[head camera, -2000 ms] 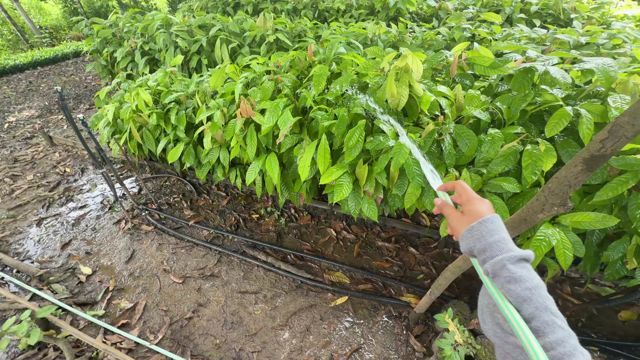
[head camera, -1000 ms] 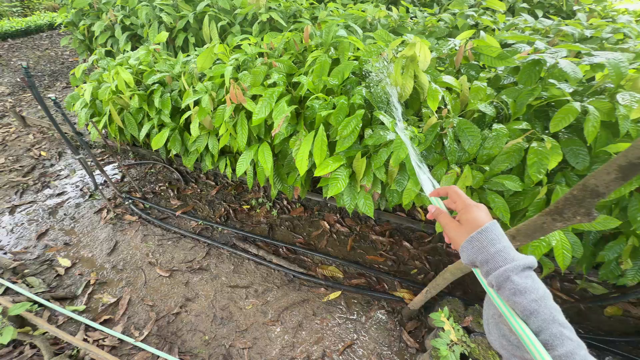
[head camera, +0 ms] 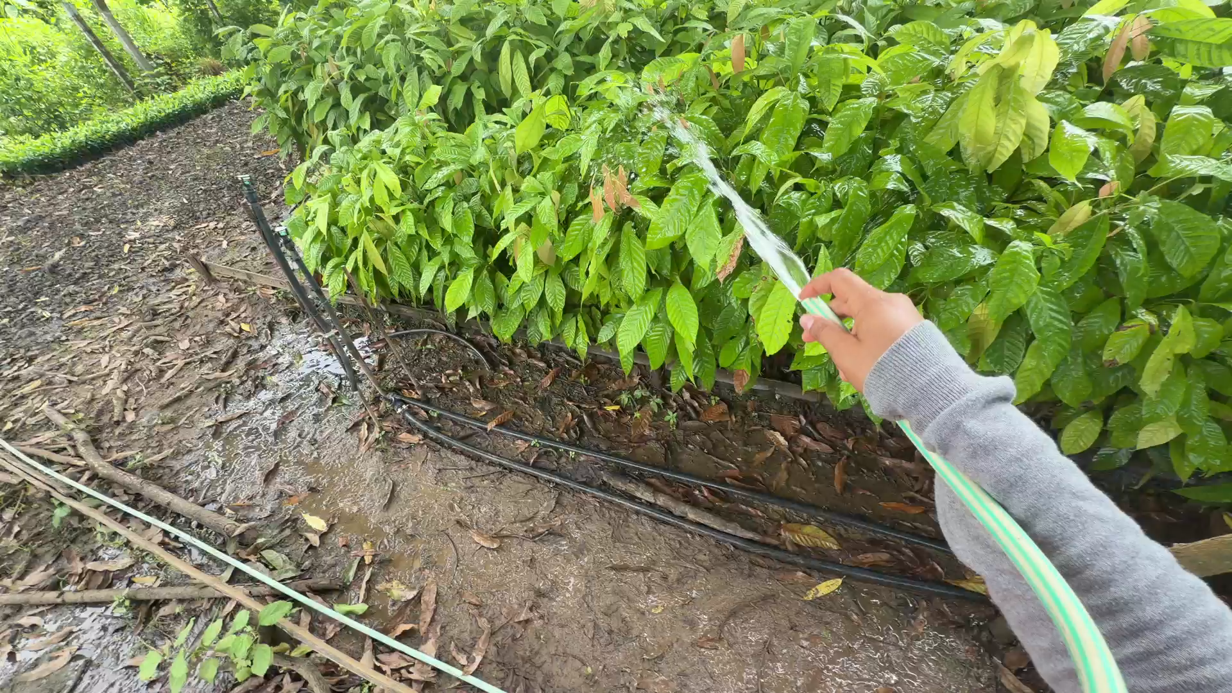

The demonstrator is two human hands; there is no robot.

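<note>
My right hand (head camera: 859, 325), in a grey sleeve, is closed around the end of a green-and-white striped garden hose (head camera: 1020, 553). Its thumb and fingers are at the hose mouth. A stream of water (head camera: 736, 202) leaves the mouth up and to the left and lands on a dense bed of leafy green seedlings (head camera: 635, 260). Many leaves near it look wet. The hose runs back beneath my wrist and along the forearm to the bottom right edge. My left hand is not in view.
Black irrigation pipes (head camera: 616, 496) lie on muddy ground before the bed, joined to upright black pipes (head camera: 306, 294). At lower left are a thin light-green hose (head camera: 241, 568) and wooden poles (head camera: 144, 481). A low clipped green row (head camera: 125, 130) stands at upper left.
The water stream now points further left and lands on leaves nearer the bed's left part; before, it struck near a pale-leaved shoot. The view has shifted left.
</note>
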